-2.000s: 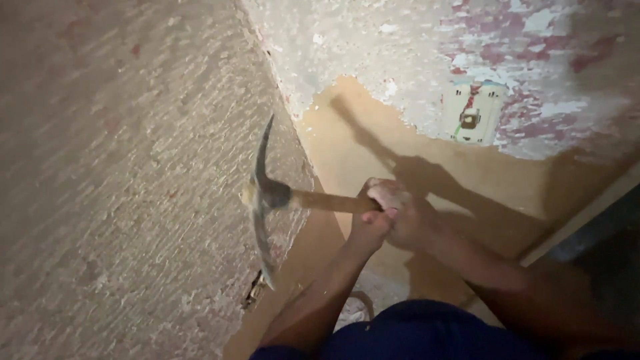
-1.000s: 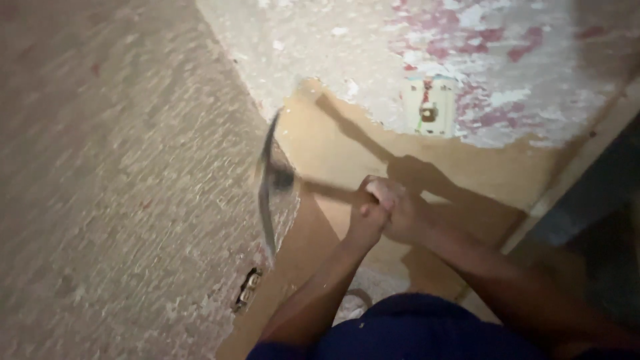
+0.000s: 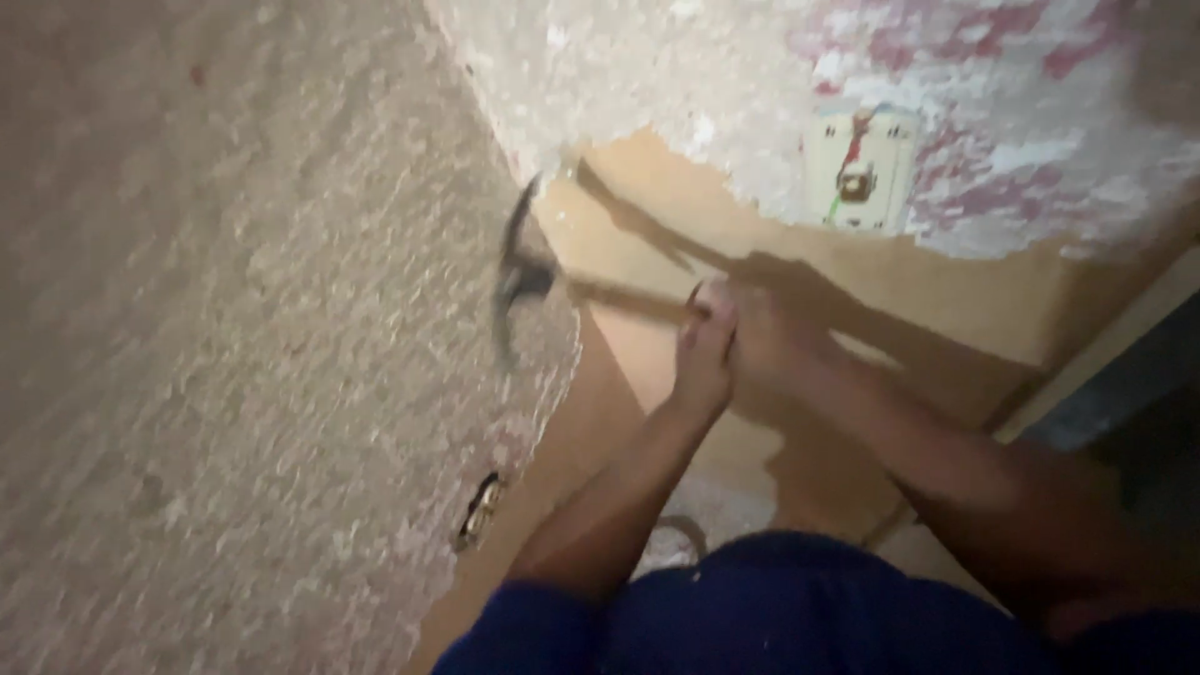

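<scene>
Both my hands grip the end of a pickaxe's wooden handle (image 3: 628,298). My left hand (image 3: 703,361) and my right hand (image 3: 755,323) press against each other there. The curved dark metal pickaxe head (image 3: 527,279), blurred, lies over the edge of the rough, pitted wall surface (image 3: 281,328) at the left; whether its tip touches the surface I cannot tell. Past my hands is a smooth tan area (image 3: 647,202) with a ragged edge, crossed by the shadow of the tool and my arms.
An open electrical box (image 3: 860,173) with red and green wires sits in the wall with peeling white and reddish paint (image 3: 1012,122). Another recessed box (image 3: 481,511) shows at the lower left. A pale edge (image 3: 1106,347) borders a dark area at the right.
Both hands stay closed around the handle. The pickaxe head has changed its tilt a little against the rough wall. The view has shifted somewhat.
</scene>
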